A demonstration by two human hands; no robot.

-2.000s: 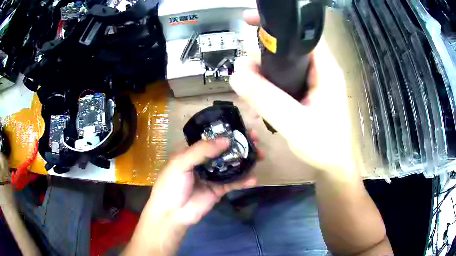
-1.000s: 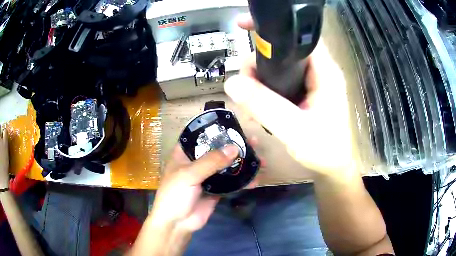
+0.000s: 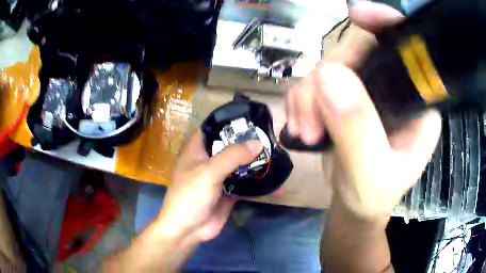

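Note:
My left hand point(image 3: 197, 186) holds a black camera housing point(image 3: 274, 178) over the front edge of the bench. The thumb presses on the small circuit board point(image 3: 241, 133) inside its open back. Thin red wires show beside the board. My right hand point(image 3: 362, 122) grips a large black electric screwdriver point(image 3: 394, 69) with an orange-yellow label, tilted with its front end pointing left toward the housing. The screwdriver's front end is close to the housing's right side, and a gap shows between them. Its bit is too blurred to tell.
The pale screw feeder point(image 3: 234, 58) stands behind the housing. Board-fitted housings point(image 3: 109, 96) are piled at left on orange tape point(image 3: 154, 128). Clear blister trays point(image 3: 458, 165) stand at right. Brown cardboard point(image 3: 304, 186) covers the bench. Part of another person's arm point(image 3: 8, 234) shows at lower left.
My right hand has turned the screwdriver from upright to a slant, its front end now left toward the housing. The housing is tilted differently in my left hand. The view has shifted and looks closer.

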